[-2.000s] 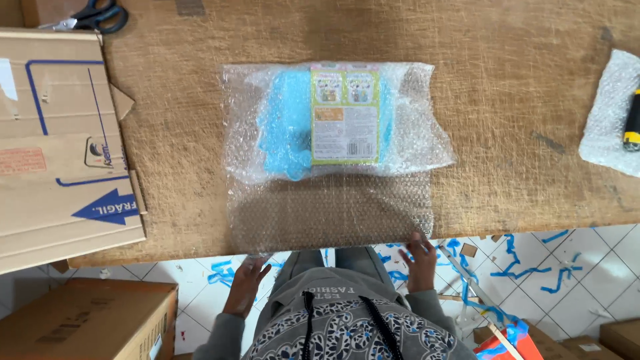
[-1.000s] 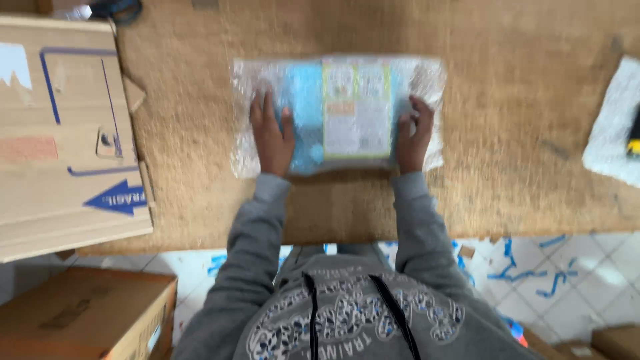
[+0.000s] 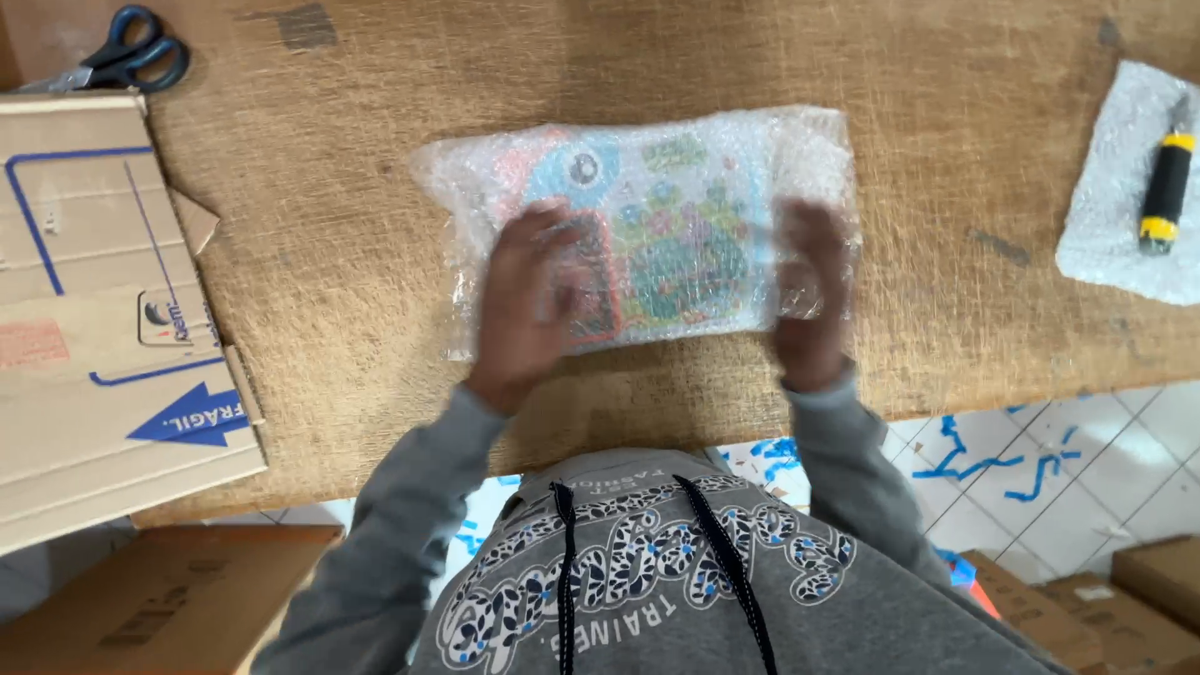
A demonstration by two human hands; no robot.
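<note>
A colourful boxed item wrapped in clear bubble wrap (image 3: 684, 225) lies on the wooden table in front of me, its picture side up, with a round eye shape and green and blue printing visible through the film. My left hand (image 3: 527, 291), blurred, is at the left part of the package, fingers apart. At the right end, my right hand (image 3: 812, 291) is over the loose bubble wrap, also blurred. Whether either palm presses on the package cannot be told.
Flattened cardboard (image 3: 112, 309) covers the table's left side, with black-handled scissors (image 3: 145, 56) behind it. At the right, a yellow and black utility knife (image 3: 1167, 192) rests on bubble wrap (image 3: 1092, 225). Cardboard boxes (image 3: 159, 591) and blue strips (image 3: 966, 464) are below on the floor.
The bubble wrap's near flap, flat toward me two seconds ago, is folded in around the item. The package has been turned over: its text panel showed before, now its picture side does.
</note>
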